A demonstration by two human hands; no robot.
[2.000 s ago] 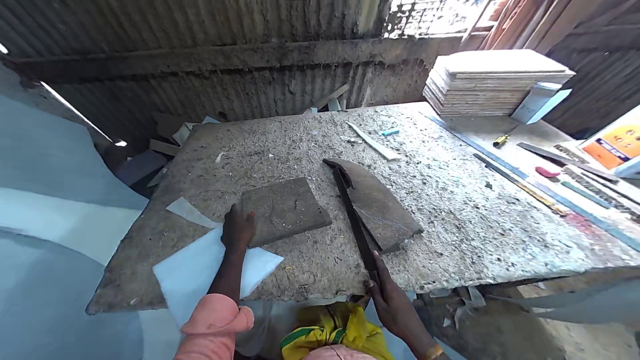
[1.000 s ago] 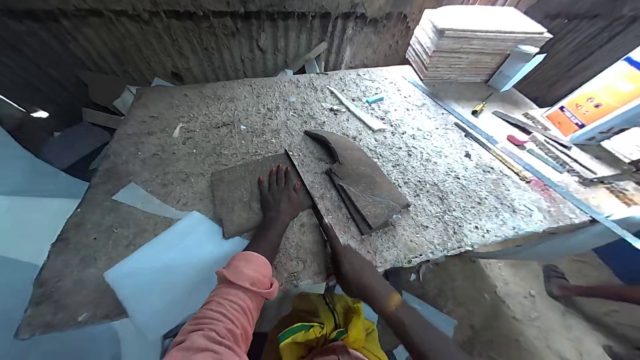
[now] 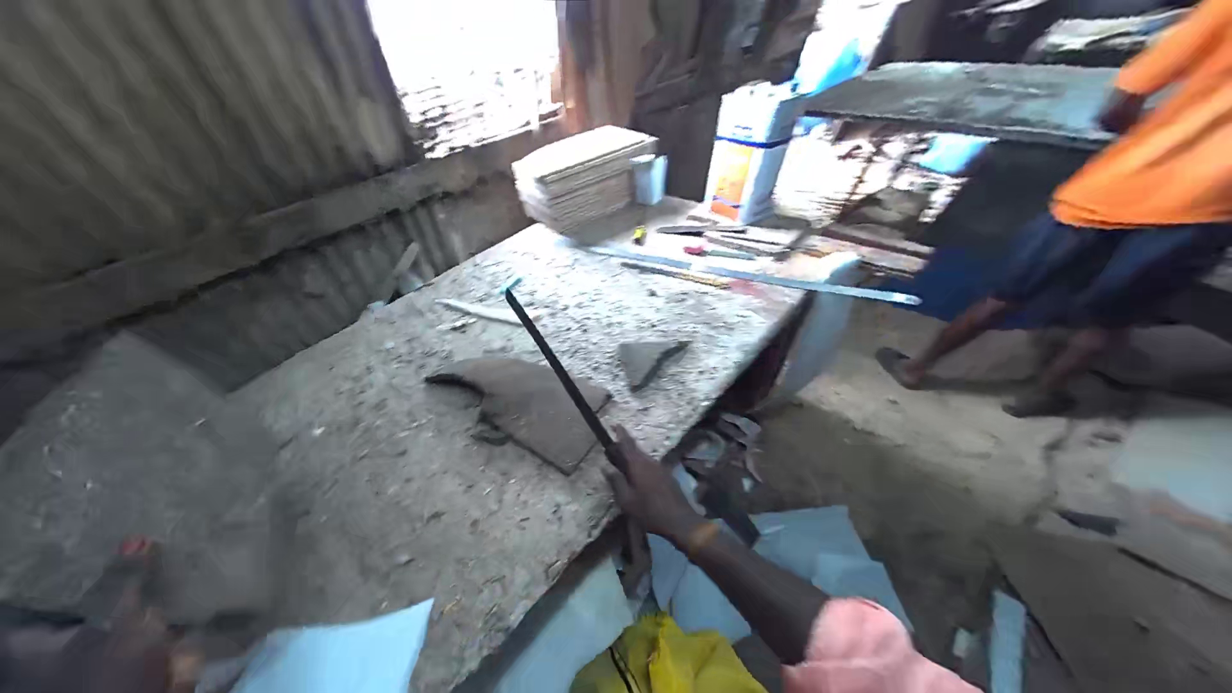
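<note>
My right hand (image 3: 650, 486) grips a long, narrow dark blade (image 3: 558, 371), tip pointing up and away, passing above a curved grey-brown sheet piece (image 3: 539, 404) on the table. To the right of that piece lies a small grey offcut (image 3: 650, 361), roughly triangular. At the lower left, my left hand (image 3: 135, 606) is blurred, with a red-nailed finger at the near side of a large grey sheet (image 3: 154, 462), which appears raised off the table close to the camera. Part of a pale blue-white sheet (image 3: 337, 650) shows near that hand.
On the worktable (image 3: 385, 520) are a white strip (image 3: 476, 310), a stack of pale boards (image 3: 587, 178), a long straightedge (image 3: 770, 279) and several tools. A printed container (image 3: 751, 154) stands behind. A person in orange (image 3: 1155, 173) stands at right beside another table. Pale sheets (image 3: 828, 558) lie below the table edge.
The view has swung right. The grey sheet, flat under my left hand a second ago, is now lifted at the left. The blade has moved away from it, over the curved piece.
</note>
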